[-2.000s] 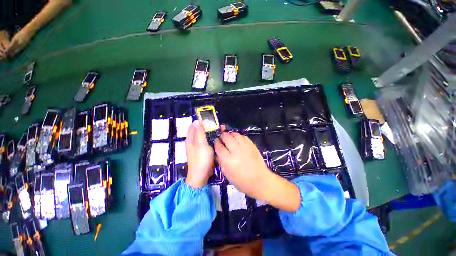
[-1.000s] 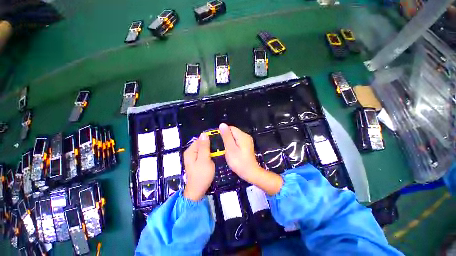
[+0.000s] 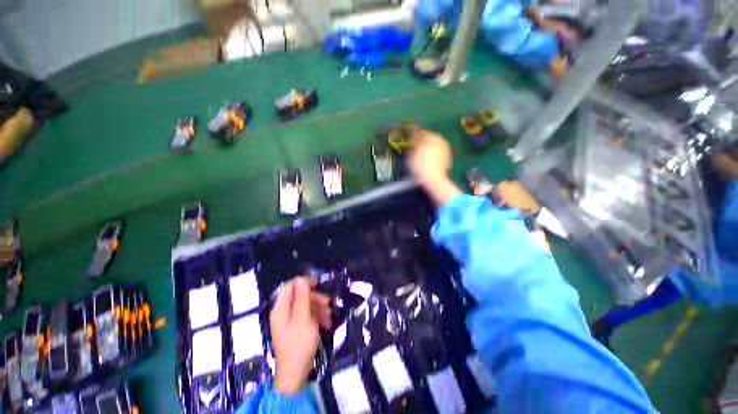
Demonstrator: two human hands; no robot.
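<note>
My right hand [image 3: 430, 162] is stretched to the far side of the black parts tray [image 3: 364, 234], blurred. Its fingers are at a yellow-framed phone unit [image 3: 400, 137]; whether they grip it cannot be told. Beside it lies a silver-grey phone board assembly [image 3: 383, 163]. My left hand [image 3: 298, 327] is low over the tray's middle, fingers bent, also blurred; whether it holds anything is unclear. White-faced flat parts [image 3: 204, 306] sit in the tray pockets at left and near the front.
Stacked phone units [image 3: 57, 344] fill the left. More boards lie across the green bench [image 3: 146, 186]. Two yellow-framed units [image 3: 480, 128], a cardboard piece [image 3: 518, 196] and clear blister trays [image 3: 607, 186] are at right. A metal post [image 3: 465, 40] and another person's blue sleeve [image 3: 514, 36] are beyond.
My hands have parted from around the yellow-framed unit over the tray. My right hand has moved far forward; my left stays over the tray. The view has swung up and right.
</note>
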